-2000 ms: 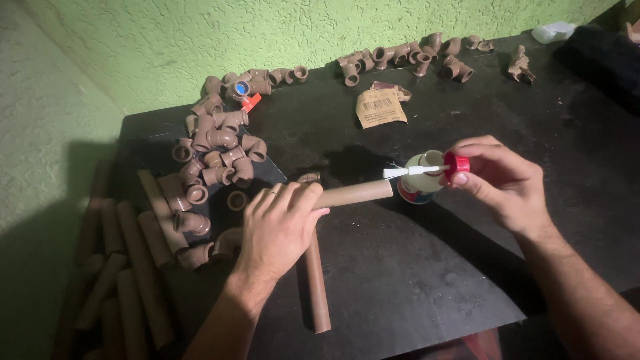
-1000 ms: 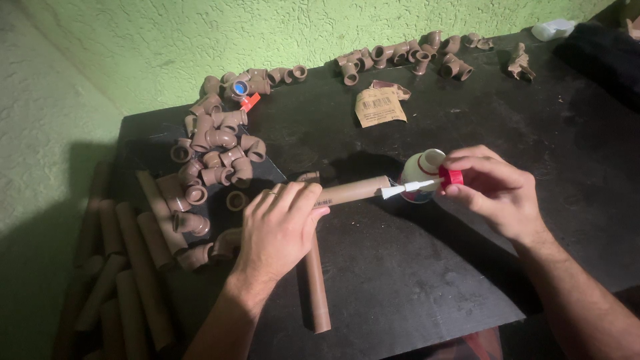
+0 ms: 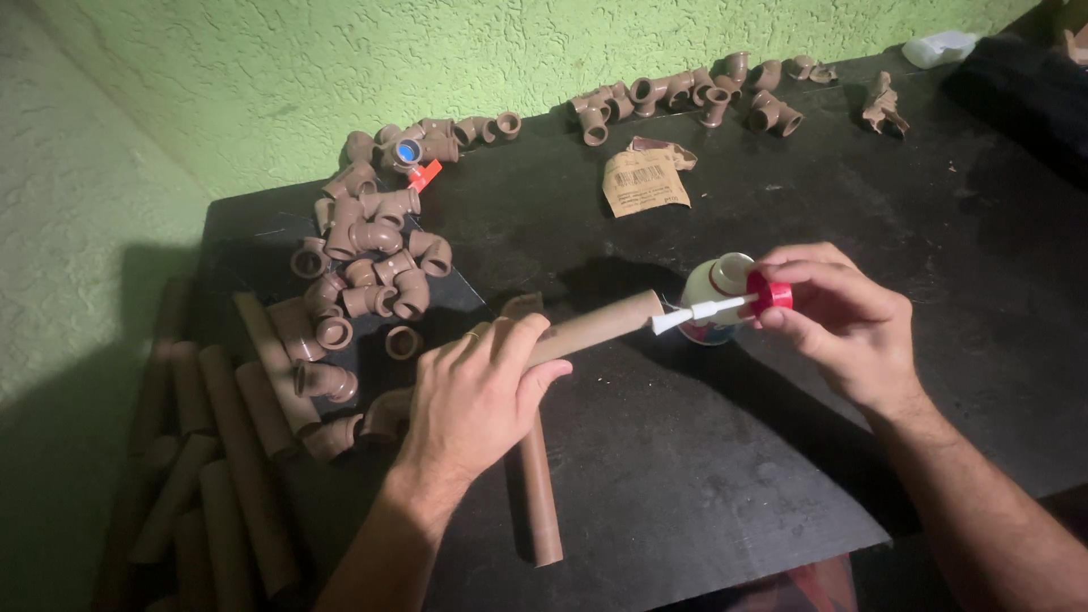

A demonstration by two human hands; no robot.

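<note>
My left hand (image 3: pixel 476 399) grips a brown plastic pipe (image 3: pixel 603 325) that slants up to the right. A second brown pipe (image 3: pixel 541 501) runs down from beneath that hand; how the two meet is hidden. Between the fingertips of my right hand (image 3: pixel 841 319) is a red cap (image 3: pixel 770 295) with a white applicator brush (image 3: pixel 697 313) on its stem. The bristles are at the free end of the held pipe. Just behind the brush stands an uncapped white bottle (image 3: pixel 702 289), partly hidden by the brush and my right fingers.
Many brown pipe fittings (image 3: pixel 374 238) lie at the left and more (image 3: pixel 680 89) along the wall. Cut pipes (image 3: pixel 242 459) are piled at lower left. A red-handled valve (image 3: pixel 423 174), a printed paper tag (image 3: pixel 648 180), a clear plastic container (image 3: pixel 938 49) and dark cloth (image 3: pixel 1020 102) lie farther back.
The brush and my right hand have shifted slightly relative to the pipe end, and the bristles now sit lower at its rim. My left hand has kept its grip on the pipe.
</note>
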